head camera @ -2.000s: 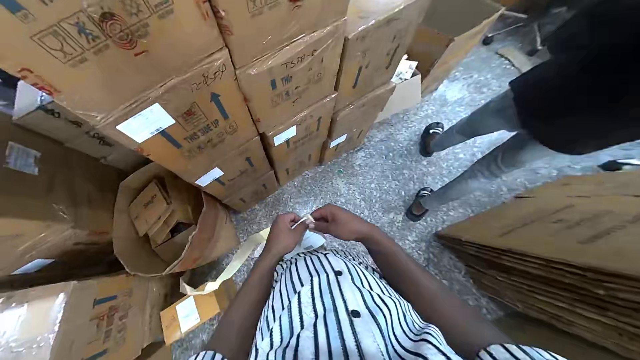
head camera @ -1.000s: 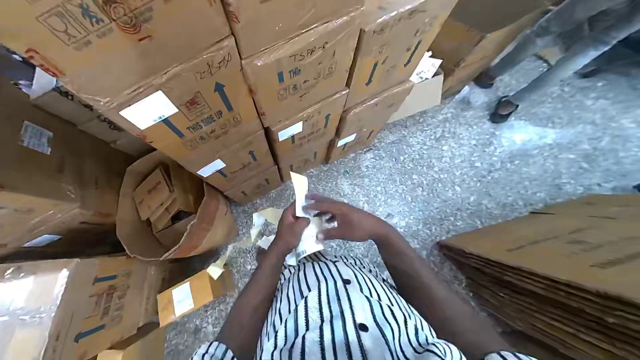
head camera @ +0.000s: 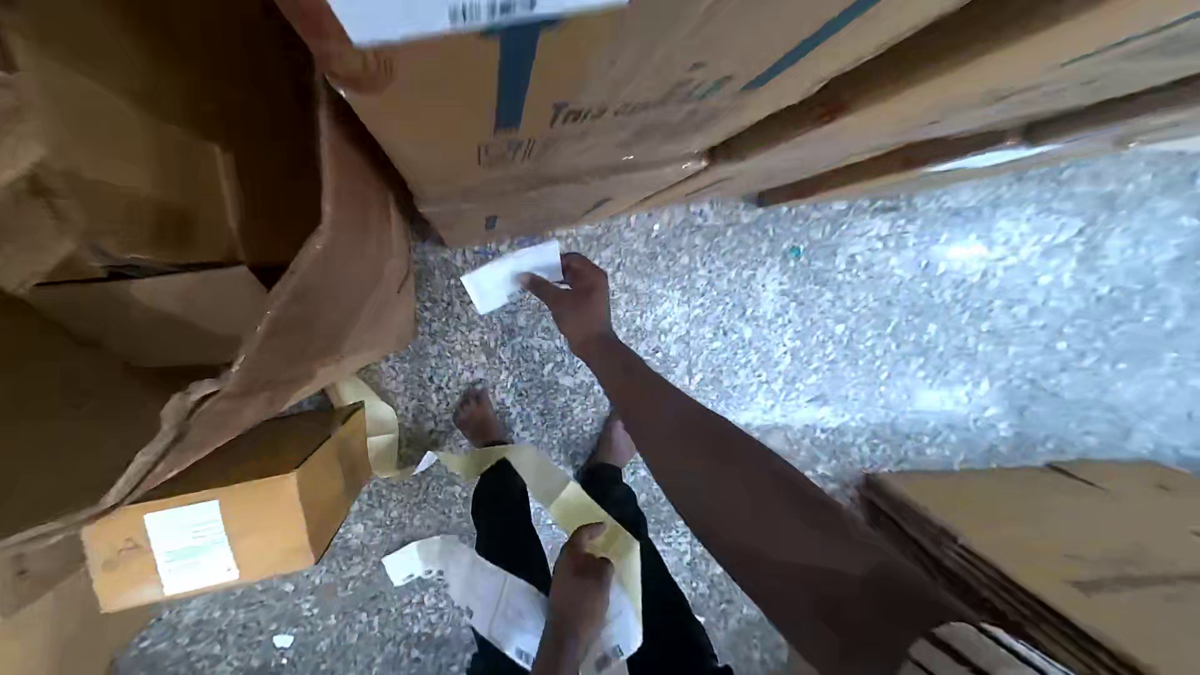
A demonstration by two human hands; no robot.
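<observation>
Between the thumb and fingers of my right hand (head camera: 579,298) is a white label (head camera: 511,276), held out over the floor just below the bottom edge of a stacked cardboard carton (head camera: 600,141). My left hand (head camera: 579,581), lower down above my legs, grips a long strip of labels (head camera: 492,591) with a yellowish backing. The strip's yellow side curves up and left past my feet toward a small open cardboard box (head camera: 244,516) that bears a white label. Small print shows on the strip's white side.
A large open carton (head camera: 347,244) with cardboard inside stands at the left. More cartons (head camera: 900,75) run along the top right. Flattened cardboard sheets (head camera: 1050,553) lie stacked at the lower right. A small white scrap (head camera: 283,641) is on the speckled floor.
My hands, together at the strip before, are now apart, the right one reaching out with a single label. The view has swung down and left. The other person's legs are out of view.
</observation>
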